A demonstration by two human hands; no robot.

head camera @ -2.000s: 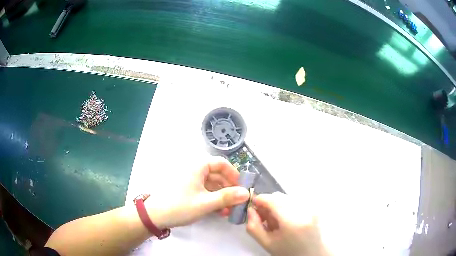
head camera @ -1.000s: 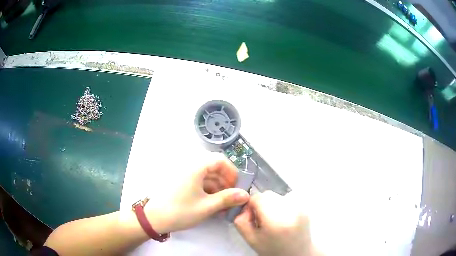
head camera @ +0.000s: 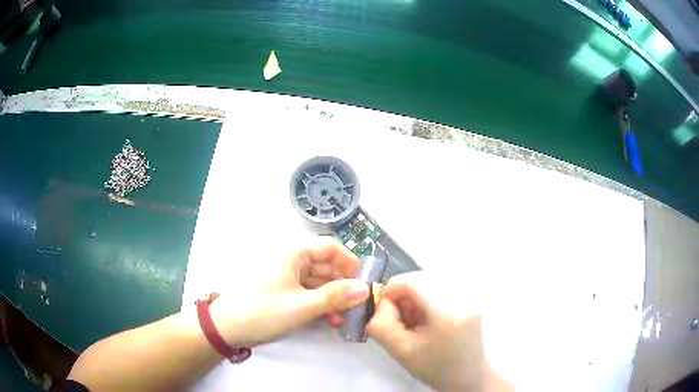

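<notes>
A grey half-assembled handheld fan [head camera: 325, 191] lies on the white work mat, its round spoked head up and its open handle slanting down to the right. A green circuit board [head camera: 359, 231] shows between head and handle. My left hand [head camera: 318, 287] holds a grey cylindrical battery [head camera: 357, 320] over the handle, thumb on top. My right hand [head camera: 418, 318] pinches at the battery's right side, where a small yellowish strip [head camera: 375, 292] shows between the fingertips. Wires run from the board to the battery's upper end.
A green conveyor belt [head camera: 429, 69] runs beyond the white mat [head camera: 536, 253]. On it are a pale yellow scrap [head camera: 272, 66], a fan unit with a blue battery [head camera: 631, 149] at right and another unit [head camera: 32, 50] at far left. A heap of screws [head camera: 128, 170] lies at left.
The yellow scrap and the units on the belt have moved left. The battery is still in my left hand, and my right fingers have shifted along its side. The fan sits slightly further left in view.
</notes>
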